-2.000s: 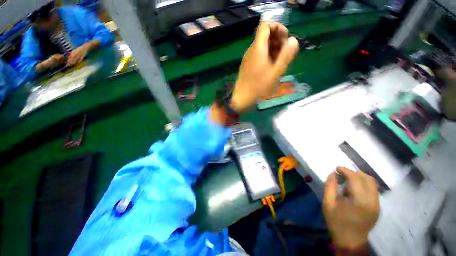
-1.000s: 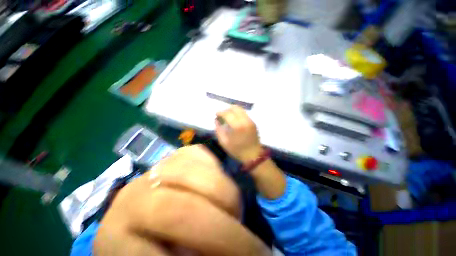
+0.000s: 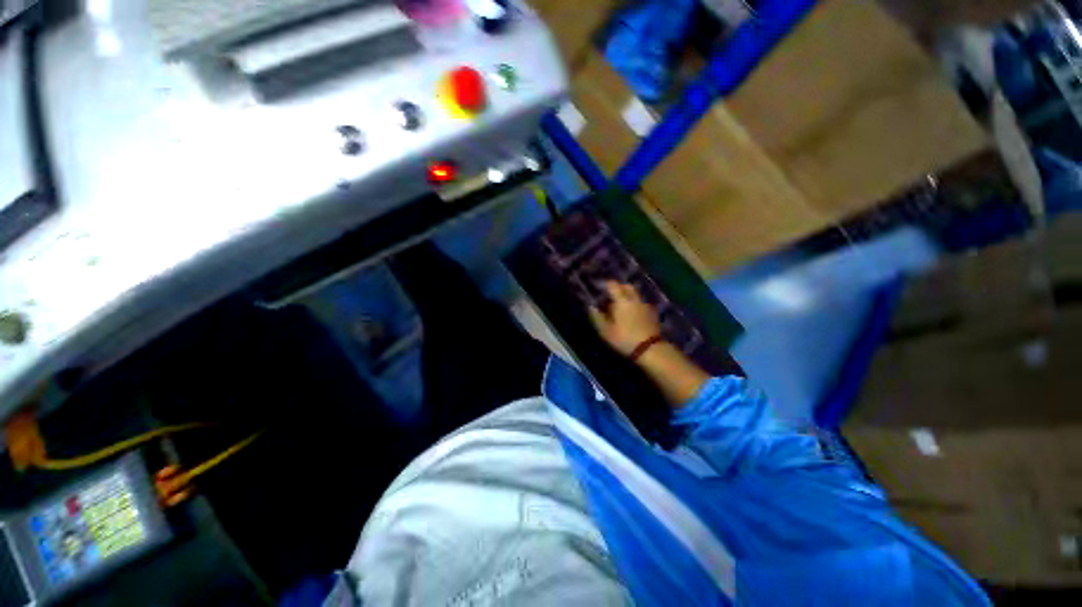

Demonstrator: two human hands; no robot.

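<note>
My right hand (image 3: 629,318), bare with a dark red band at the wrist, reaches down into a black parts tray (image 3: 530,263) at my right side. The tray holds maroon device frames (image 3: 581,246) in a row. My fingertips touch one of the frames. The picture is blurred, and I cannot tell whether the fingers have closed on it. My left hand is not in view.
The white machine's front (image 3: 237,190) has a red emergency stop (image 3: 463,90) on yellow and small metal buttons (image 3: 407,115). The teach pendant (image 3: 89,528) with orange-yellow cables lies lower left. Cardboard boxes (image 3: 819,131) and a blue rack bar (image 3: 712,89) stand right.
The view has swung right and down, from the machine bed to the tray at my side. My right hand has left the machine front and reached into the tray. My left hand has gone out of view.
</note>
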